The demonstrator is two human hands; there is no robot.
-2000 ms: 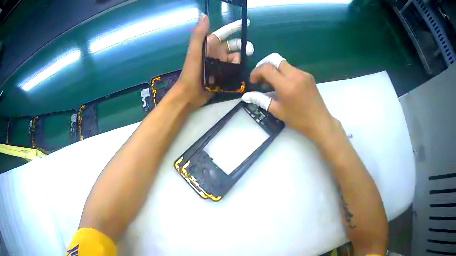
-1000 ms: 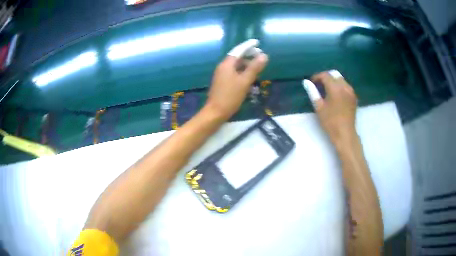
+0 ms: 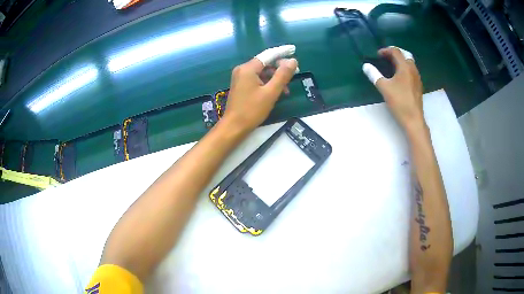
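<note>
A black phone middle frame (image 3: 244, 207) lies tilted on the white board (image 3: 339, 229), its yellow-gold lines at the lower left end. My right hand (image 3: 402, 86), with white finger cots, grips the near end of another middle frame (image 3: 348, 12), which slants away over the green belt. My left hand (image 3: 258, 86) is over the belt, thumb and index slightly apart, with nothing seen held. It partly covers a belt frame (image 3: 310, 87) behind it. Its other fingers are partly hidden.
Several more middle frames (image 3: 137, 138) lie in a row on the green belt (image 3: 172, 80) along the board's far edge. A yellow strip (image 3: 29, 178) is at the board's left end. A grey slotted cabinet (image 3: 505, 184) stands at the right. A white and orange item (image 3: 123, 3) is beyond the belt.
Two seconds ago my left hand held a frame upright; now nothing is seen in it. My right hand has moved right and away and now grips a frame. The belt frames have shifted.
</note>
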